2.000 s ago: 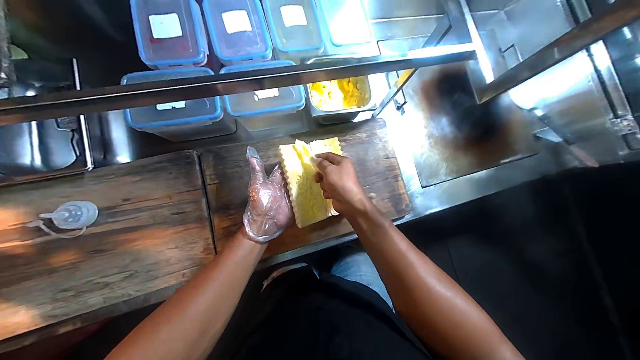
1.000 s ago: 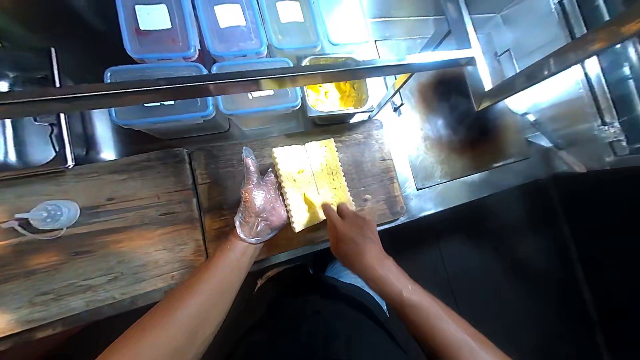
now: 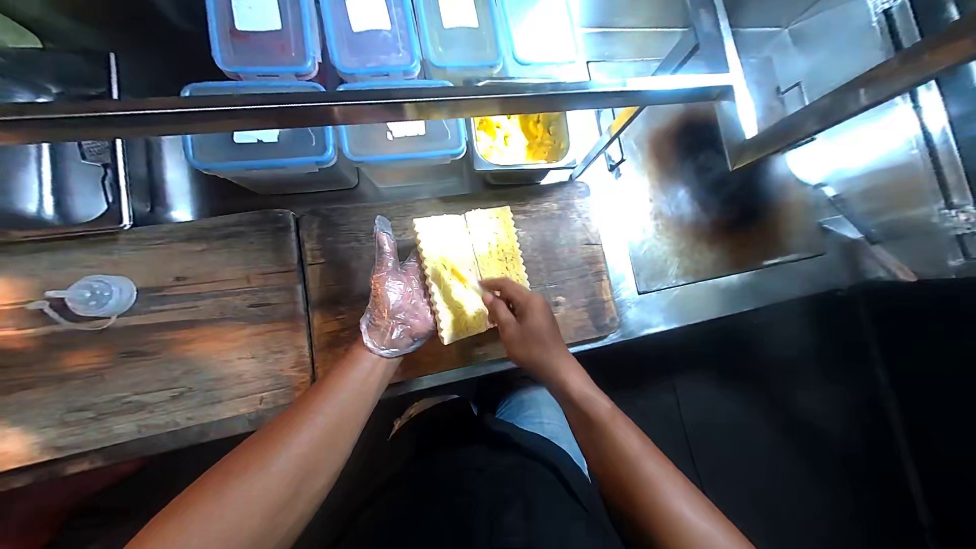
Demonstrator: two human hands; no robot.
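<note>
A yellow-topped slab of bread with wavy edges (image 3: 467, 267), split by a line down its length, lies on a dark wooden board (image 3: 564, 259). My left hand (image 3: 400, 297), in a clear plastic glove, rests along its left edge with the thumb pointing up and apart. Bare and curled, my right hand (image 3: 522, 316) is over the lower right part of the bread. Its thumb and fingertips are close together at the yellow surface; whether they pinch something small is hidden.
Behind the board stand a metal tub of yellow food (image 3: 522, 139) and several blue-rimmed plastic containers (image 3: 263, 152). A metal rail (image 3: 381, 103) crosses above them. A small clear bottle (image 3: 99, 296) lies on the left board. At right are a stained griddle (image 3: 717, 198) and a spatula (image 3: 869, 244).
My right hand has moved from the upper part of the bread to its lower part, then slightly up along it. The left hand has stayed beside the left edge.
</note>
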